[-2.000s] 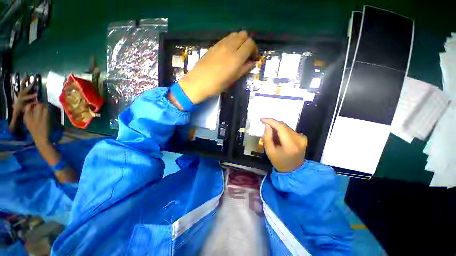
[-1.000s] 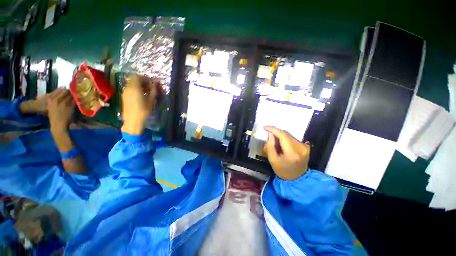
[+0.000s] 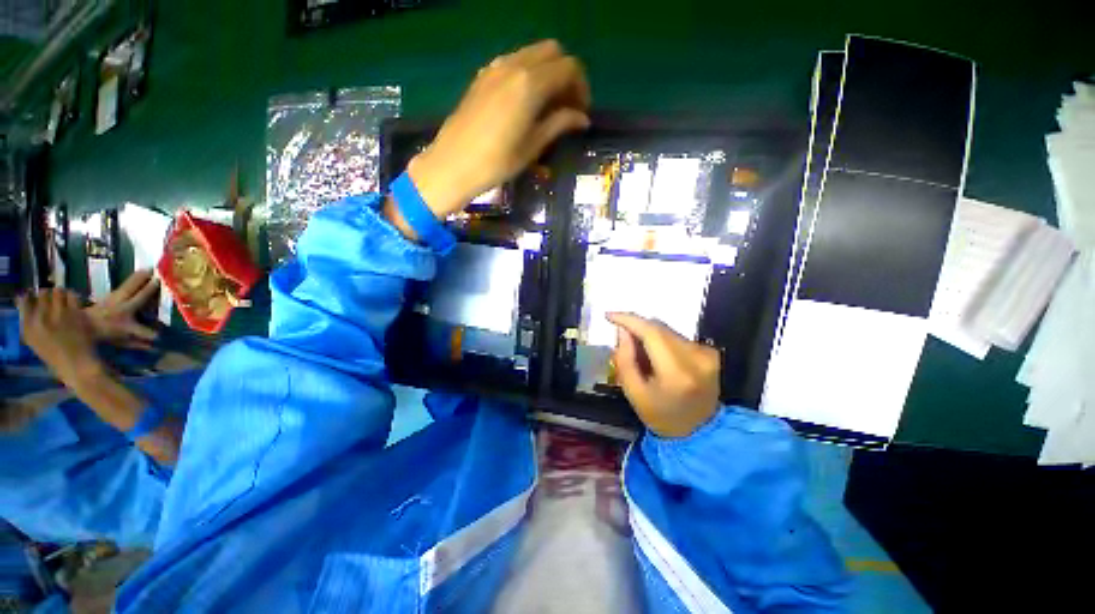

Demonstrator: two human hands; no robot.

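The black two-slot tray (image 3: pixel 555 258) holds two open units side by side. The left unit's central panel (image 3: pixel 480 288) and the right unit's central panel (image 3: pixel 648 288) are bright white, with boards and orange tabs above. My left hand (image 3: pixel 510 114) is over the tray's upper left part, fingers bent, its forearm across the left unit; nothing shows in its grip, but its fingertips are partly hidden. My right hand (image 3: pixel 669 374) is at the lower part of the right unit, index finger over the panel and the other fingers curled; I cannot tell whether it holds anything.
The sheet strip (image 3: pixel 874 240), black squares above white, is right of the tray. Used liner squares (image 3: pixel 997 278) and a large white paper stack (image 3: pixel 1069 288) are farther right. Left are a clear plastic bag (image 3: pixel 318 162), a red bin (image 3: pixel 207 274) and another person's hands (image 3: pixel 75 338).
My left hand has moved from over the plastic bag to the tray's upper edge. My right hand stays at the right unit. The camera view has shifted slightly. The other person's hands have moved.
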